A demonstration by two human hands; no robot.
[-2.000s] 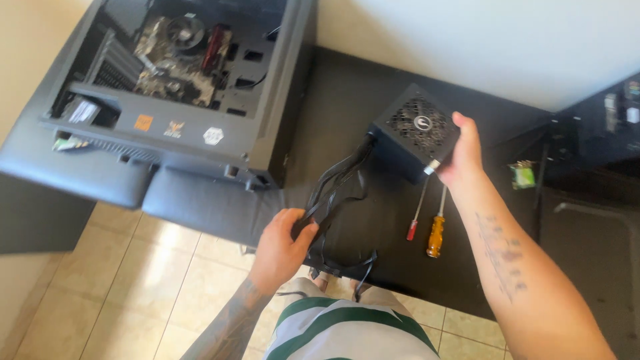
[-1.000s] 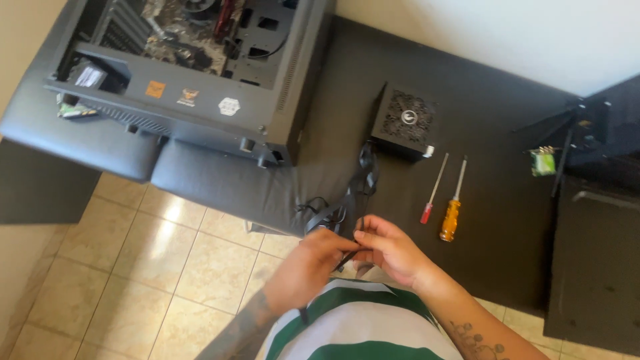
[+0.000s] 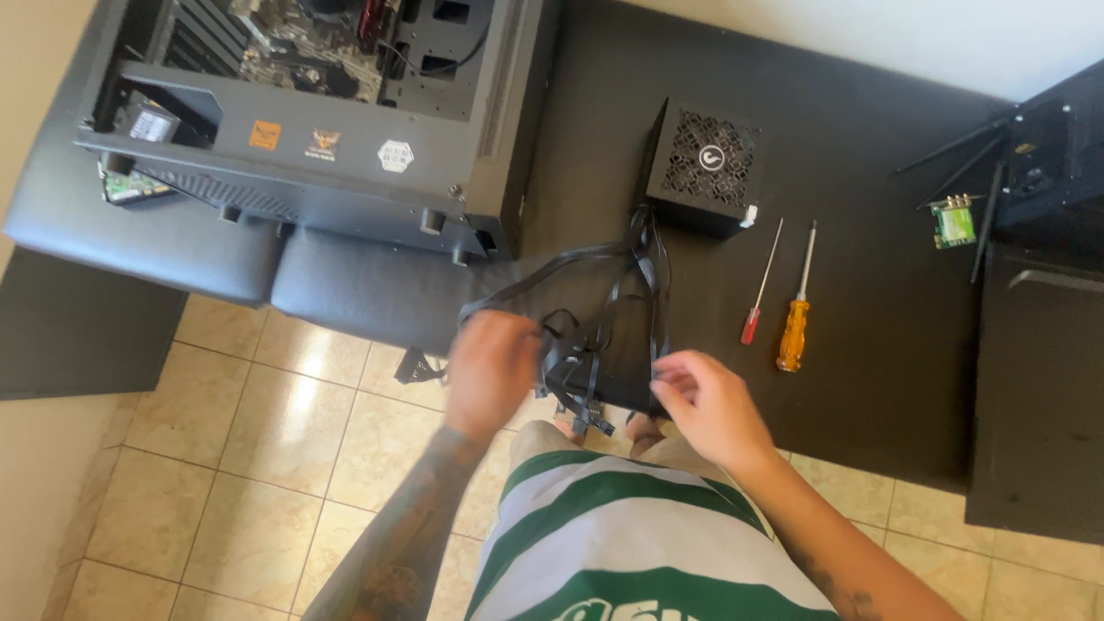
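Observation:
A black computer power supply (image 3: pixel 709 159) lies on the black padded surface, its fan grille facing up. Its black cables (image 3: pixel 642 259) spread toward me and hang over the near edge. My left hand (image 3: pixel 492 366), blurred, closes around one cable that runs out to the left, with a connector dangling beside it. My right hand (image 3: pixel 707 401) is at the rightmost cables, thumb and fingertips close together on a thin one. Right of the power supply lie a thin screwdriver with a red handle (image 3: pixel 750 327) and a larger one with an amber handle (image 3: pixel 793 336).
An open computer case (image 3: pixel 345 155) with a motherboard inside stands on its side at the left. A circuit board (image 3: pixel 134 185) lies under its edge. At the right are a small green expansion card (image 3: pixel 954 222), black antennas and a black panel (image 3: pixel 1044 379).
Two seconds ago my right hand held the power supply; it has since let go. My hands, together on the cables one second ago, have moved apart, and the cables are more spread out.

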